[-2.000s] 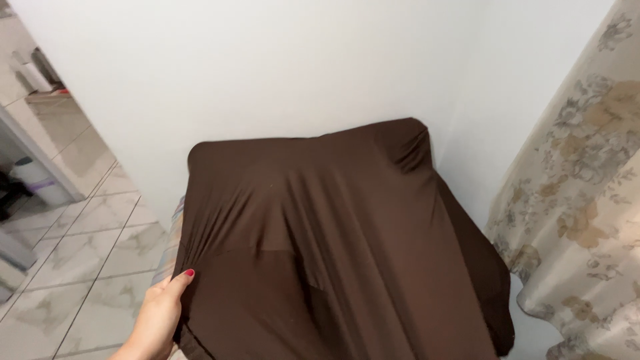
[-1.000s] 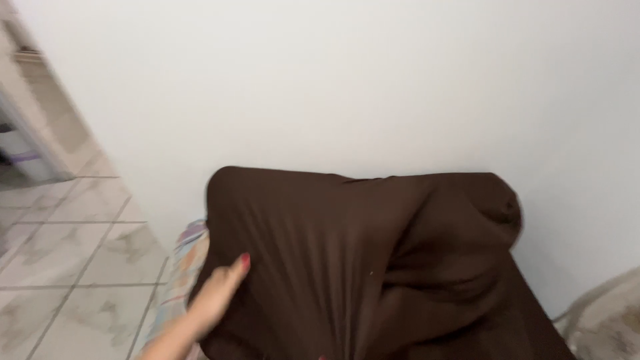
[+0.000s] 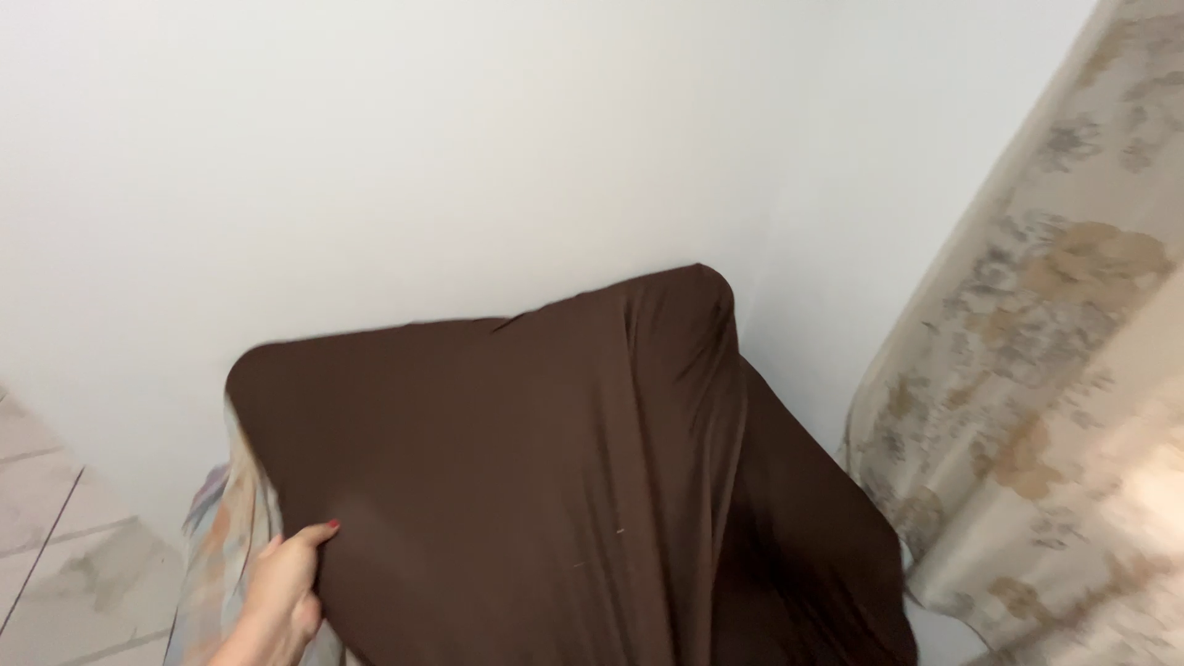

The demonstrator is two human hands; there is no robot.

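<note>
A brown stretch-fabric cover (image 3: pixel 481 462) is draped over what looks like a piece of furniture with a back, set against the wall. My left hand (image 3: pixel 282 578), with red nail polish, grips the cover's left edge at the lower left, thumb on top and the fingers behind the cloth. Light multicoloured fabric (image 3: pixel 222 541) shows beside and below that edge. Soft folds run down the cover's right half, and its upper right corner is rounded. My right hand is out of view.
A white wall (image 3: pixel 416 166) rises behind the cover and meets another wall at the right. A floral curtain (image 3: pixel 1036 388) hangs on the right side. Marble-look floor tiles (image 3: pixel 102 573) lie at the lower left.
My left hand, blurred over the cover's left part a second ago, now holds its edge. The cover's left part has become smoother, and more of the light fabric shows at the upper left side.
</note>
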